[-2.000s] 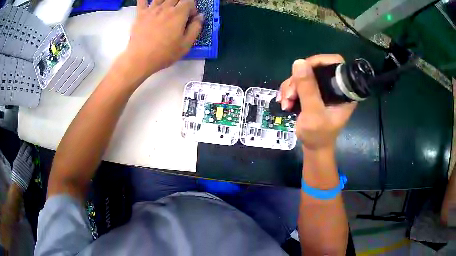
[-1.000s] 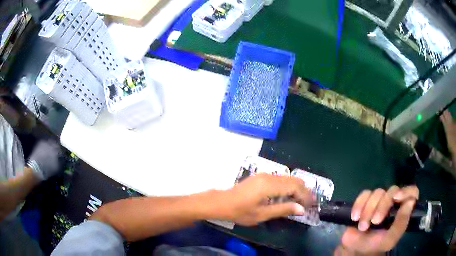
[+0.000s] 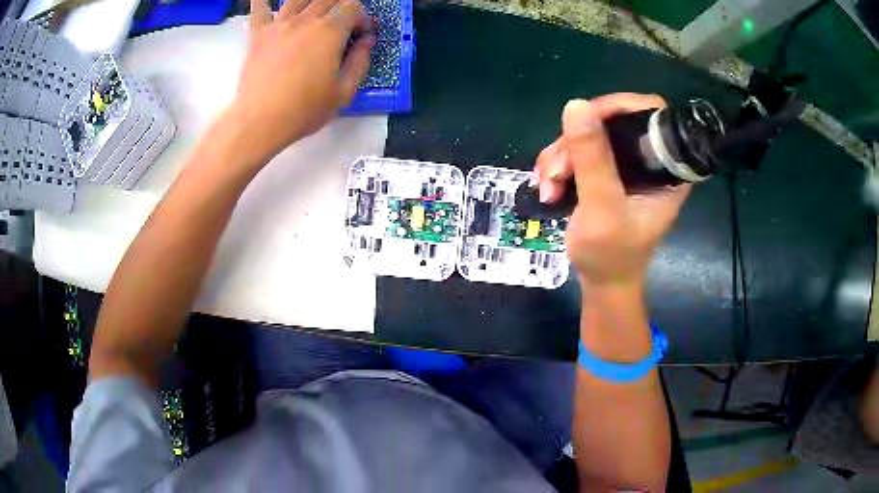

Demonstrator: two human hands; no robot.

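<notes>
Two white housing halves lie side by side, open side up: the left one [image 3: 361, 258] and the right one [image 3: 482, 270]. Each holds a green circuit board with a yellow part, and a dark block. My right hand [image 3: 617, 197] grips the black electric screwdriver [image 3: 631, 149] above the right housing's right side. Its tip is hidden. My left hand [image 3: 304, 63] is at the left side of the blue screw bin [image 3: 386, 100], fingers bent over the screws. Some fingertips are hidden or near the top edge, so whether they hold a screw does not show.
Stacked housings [image 3: 135, 144] with slotted sides stand at the left, on and beside a white sheet [image 3: 289, 241]. A grey metal post [image 3: 737, 29] is at the upper right. A black cable [image 3: 737, 260] crosses the dark bench. Part of another person [image 3: 848, 414] shows at lower right.
A second ago both hands were together at the housings. My left hand has since moved away to the screw bin, and the screwdriver is raised off. The camera view has also shifted.
</notes>
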